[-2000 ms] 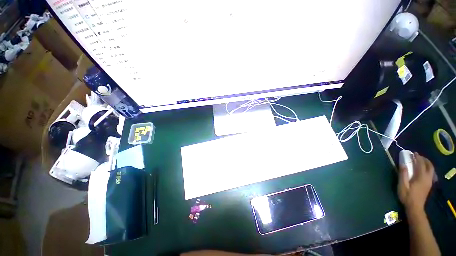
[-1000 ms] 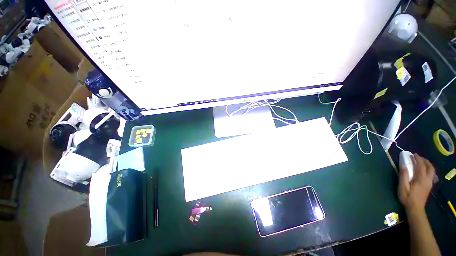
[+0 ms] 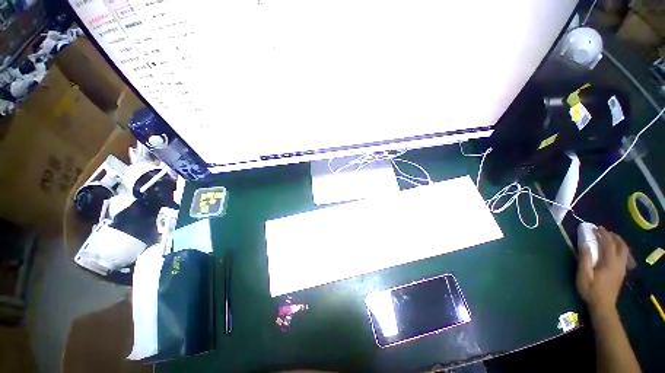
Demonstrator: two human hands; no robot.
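Observation:
My right hand (image 3: 604,268) is bare and rests over a white mouse (image 3: 588,243) at the right of the bench, fingers along its side. The mouse's white cable (image 3: 519,205) lies in loose coils to its left. A large monitor (image 3: 328,73) fills the top of the view and shows a bright white page with lines of text at its left. A plain white slab (image 3: 383,234) lies below the monitor. My left hand is not visible; only a sliver of skin shows at the bottom edge.
A smartphone (image 3: 418,309) lies near the bench's front edge, a pink-red item (image 3: 290,312) left of it. A dark green pouch (image 3: 184,306), thin black stick (image 3: 228,295) and clear box (image 3: 208,202) are at left. White camera-like units (image 3: 109,244) sit beyond. Yellow tape (image 3: 643,210) is far right.
The view has shifted slightly, so the bench items sit a little differently in the picture. My right hand stays on the mouse.

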